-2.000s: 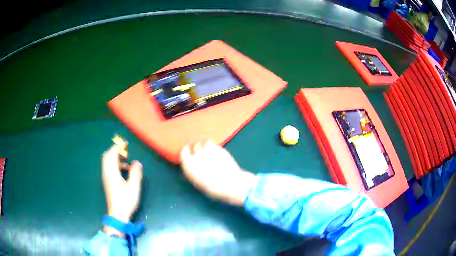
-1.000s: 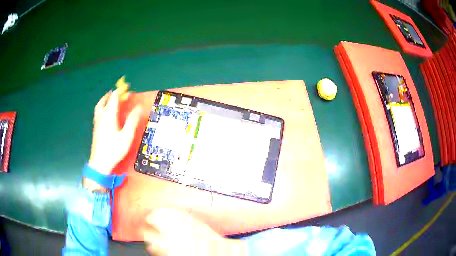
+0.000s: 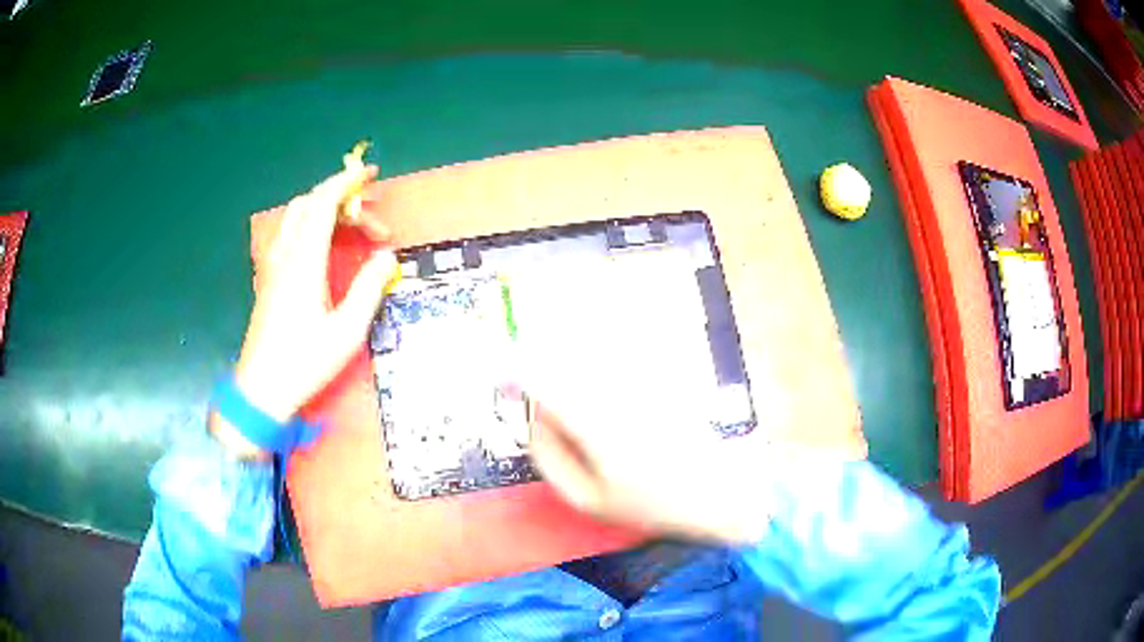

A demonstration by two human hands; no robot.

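Observation:
An open tablet assembly (image 3: 615, 326) lies on a red-orange foam tray (image 3: 803, 326) in front of me, its mainboard (image 3: 445, 364) at the left and a bright white battery area at the right. A thin green strip (image 3: 508, 307) shows between them. My left hand (image 3: 307, 289) is at the tablet's upper left corner, thumb near its edge. A small yellow tape piece (image 3: 360, 153) is on its fingertips. My right hand (image 3: 602, 458) is over the lower middle of the tablet, blurred and overexposed; its fingertips are unclear.
A yellow ball (image 3: 844, 192) sits right of the tray. Another tablet (image 3: 1022, 289) lies on foam trays (image 3: 928, 251) at the right, with a further one behind and stacked trays (image 3: 1117, 276) beyond. A loose board (image 3: 117, 74) lies at the upper left. A red-edged item (image 3: 10, 251) is at the left edge.
The tray and tablet have come close and turned. My right hand has moved from the tray's near edge onto the tablet. My left hand has moved to the tablet's corner, still with the yellow tape.

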